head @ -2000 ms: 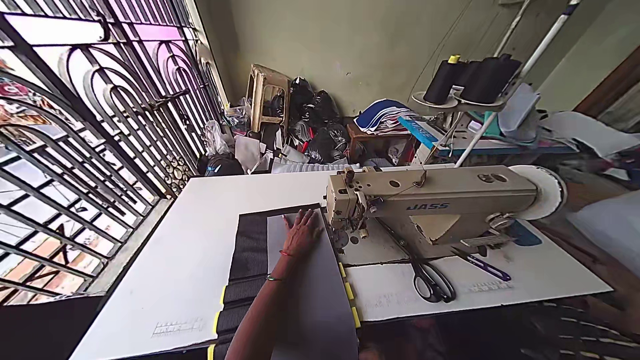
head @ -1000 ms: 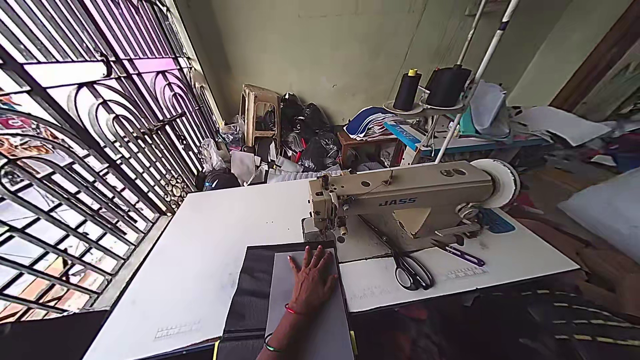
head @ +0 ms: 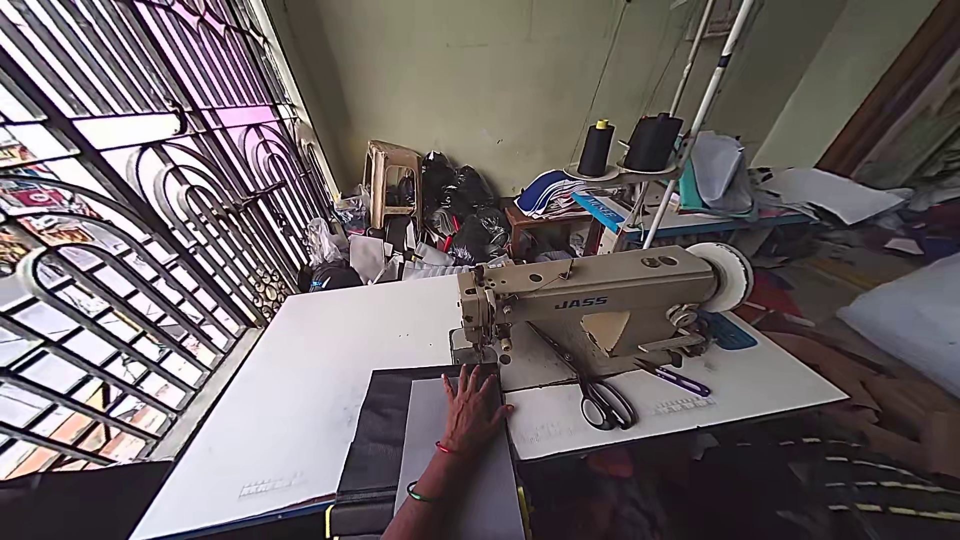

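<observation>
My left hand (head: 471,420), with a red and a green bangle on the wrist, lies flat with fingers spread on a light grey sheet (head: 424,450). Beneath the sheet is black fabric (head: 375,442) with yellow edging near the table's front. The fabric's far right corner lies just in front of the needle area of a beige JASS sewing machine (head: 592,300). Black-handled scissors (head: 609,405) rest against the machine's base, blades toward its head. Right of them lies a purple-handled tool (head: 681,381), perhaps a thread snipper. My right hand is not in view.
The white table (head: 337,322) holds the machine. Thread cones (head: 596,150) stand on a rack behind it. A barred window (head: 150,225) is at left. Beyond the table are a plastic stool (head: 394,180), black bags (head: 465,195) and stacked sheets (head: 555,196). Dark striped material (head: 862,480) lies at lower right.
The black fabric and grey sheet have moved toward me, from beside the machine head to in front of it. My left hand has come back with them, its fingers now more spread.
</observation>
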